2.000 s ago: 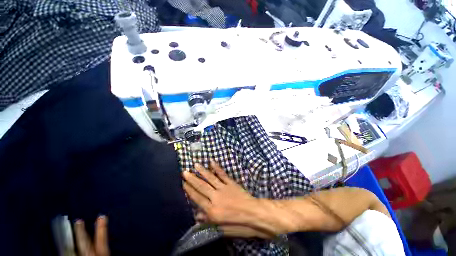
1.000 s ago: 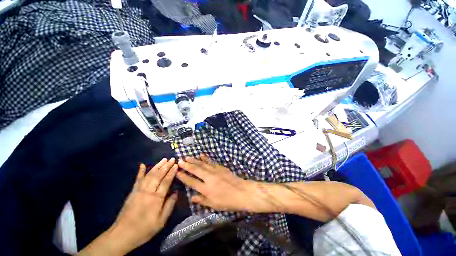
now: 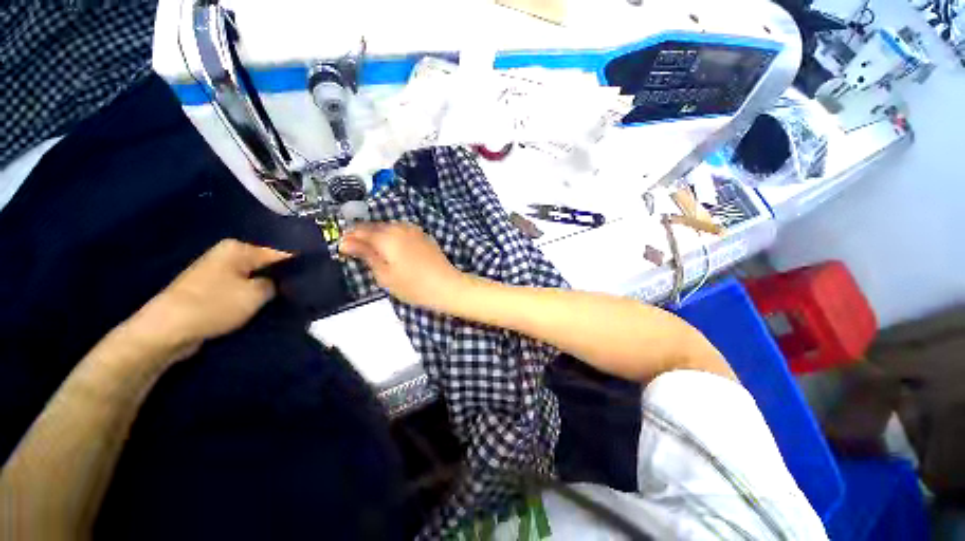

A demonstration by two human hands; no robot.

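Observation:
Black shell fabric spreads over the left side and hangs toward my lap. Checked black-and-white fabric lies along its right, bunched and hanging down past the table edge. My left hand pinches the black fabric left of the needle area. My right hand has its fingertips on the checked fabric's edge, just in front of the presser foot; what lies under the fingers is hidden. The white sewing machine stands above the seam.
Black thread snips and small brown pieces lie on the bed. White crumpled sheets lie below the machine arm. Cords hang at the bed's right end, near a parts tray. A blue bin and red stool stand to the right.
My left hand has gone from lying flat to pinching the black fabric farther left. My right hand has drawn its fingers together by the presser foot. The view has shifted, and white bed shows below the seam.

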